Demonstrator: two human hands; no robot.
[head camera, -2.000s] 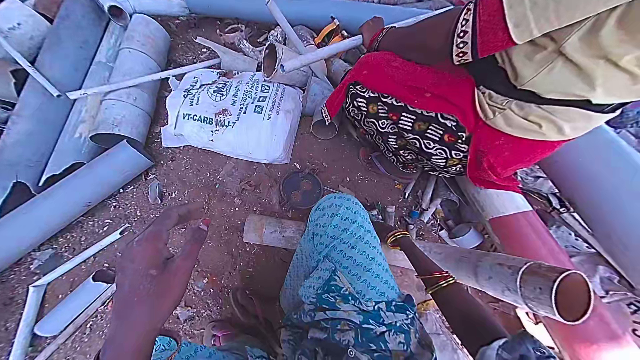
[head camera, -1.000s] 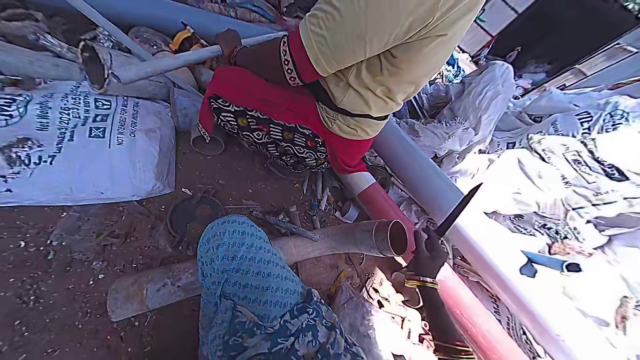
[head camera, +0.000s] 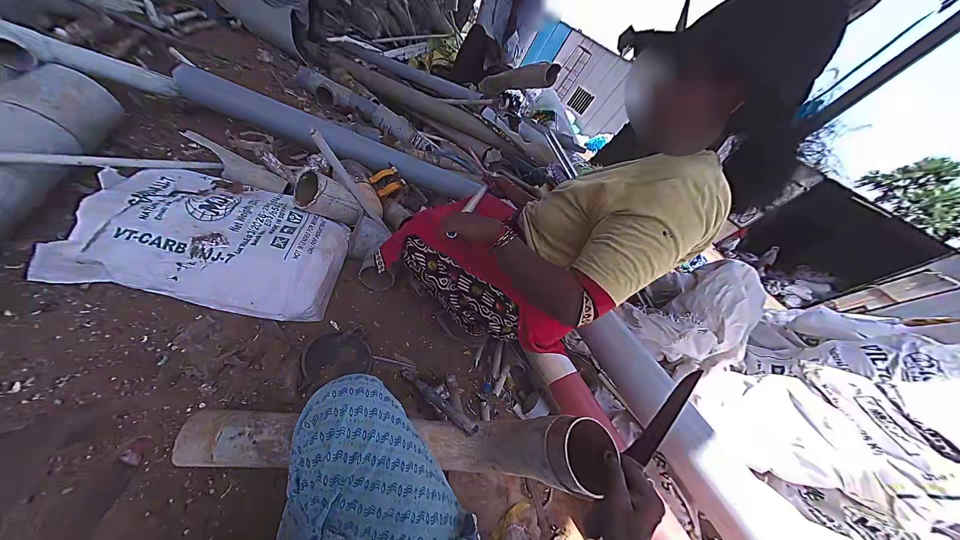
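At the lower right, my right hand (head camera: 624, 501) grips a dark-bladed knife (head camera: 666, 418), its blade pointing up and to the right. The hand is beside the open, flared end of a dirty plastic pipe (head camera: 517, 448). That pipe lies across the ground and passes under my knee, which patterned blue cloth covers. My left hand is out of the frame. A round dark disc or dish (head camera: 335, 358) lies on the soil just beyond the knee.
A co-worker (head camera: 630, 217) sits close ahead, holding a thin pipe. A white printed sack (head camera: 202, 244) lies at the left. Long grey pipes (head camera: 322, 139) cross behind it. White sacks (head camera: 847, 427) are heaped at the right, beside a pale pipe (head camera: 637, 367).
My left hand, seen two seconds ago, has left the view. The knife came into view in my right hand, which has moved to the pipe's open end. The view has swung considerably.
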